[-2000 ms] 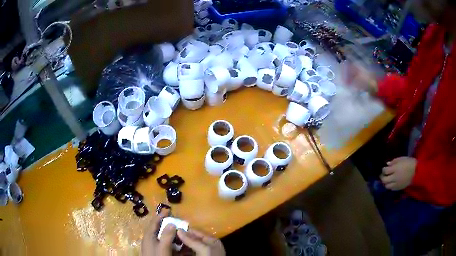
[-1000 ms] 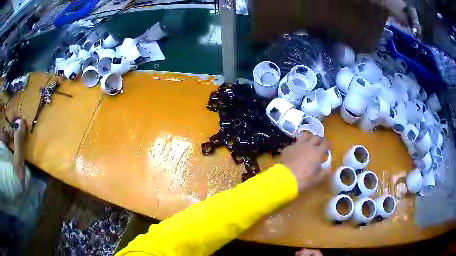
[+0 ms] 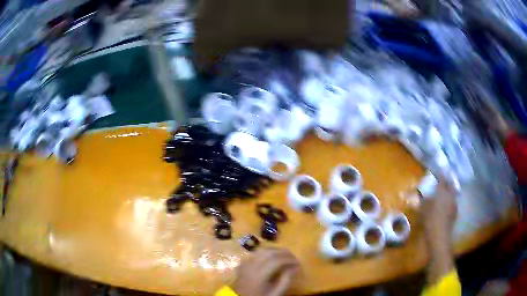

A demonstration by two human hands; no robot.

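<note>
My left hand (image 3: 268,273) is low at the front edge, fingers curled and blurred, just below a loose black square frame (image 3: 249,241). Nothing shows in it. My right hand (image 3: 440,214) reaches up at the right, its fingertips at a white housing (image 3: 427,184); blur hides whether they grip it. Several white housings (image 3: 338,241) stand grouped right of centre, round openings up. A pile of black frames (image 3: 214,167) lies left of centre, with a few loose ones nearer me.
A large blurred heap of white housings (image 3: 346,104) curves along the back and right of the orange-yellow table (image 3: 115,202). Another heap (image 3: 58,124) lies at the far left. A person's red sleeve (image 3: 515,156) shows at the right edge. A blue bin (image 3: 404,37) is behind.
The view has swung right. My left hand has left the housing it reached to and drawn back to the front edge; that housing now stands at the group's left. My right hand has come forward.
</note>
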